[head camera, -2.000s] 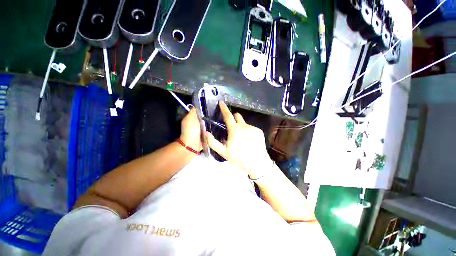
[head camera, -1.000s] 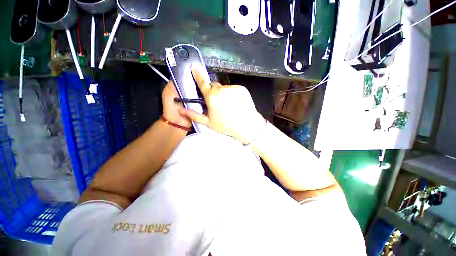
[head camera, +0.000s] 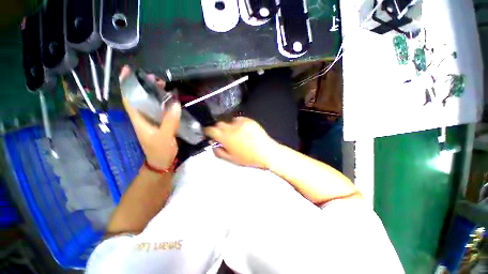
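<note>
My left hand (head camera: 155, 134) grips a grey lock housing (head camera: 147, 101), blurred and tilted from upper left to lower right above my lap. Its smooth grey side shows; the far side is hidden. A white cable (head camera: 219, 91) sticks out from behind it to the upper right, with its end free. My right hand (head camera: 241, 142) is at the housing's lower end, fingers curled. A thin pale line shows at its fingertips, too blurred to name.
Black-faced lock units (head camera: 119, 32) with hanging cables stand at the bench's left. Unfinished shells (head camera: 293, 32) lie along the bench edge. Green circuit boards (head camera: 420, 59) lie on a white sheet (head camera: 374, 112) at right. A blue crate (head camera: 40, 198) is below left.
My left hand has moved left with the housing, which is turned and tilted. My right hand has slid down to its lower end. The dark tool across the housing no longer shows; the white cable does.
</note>
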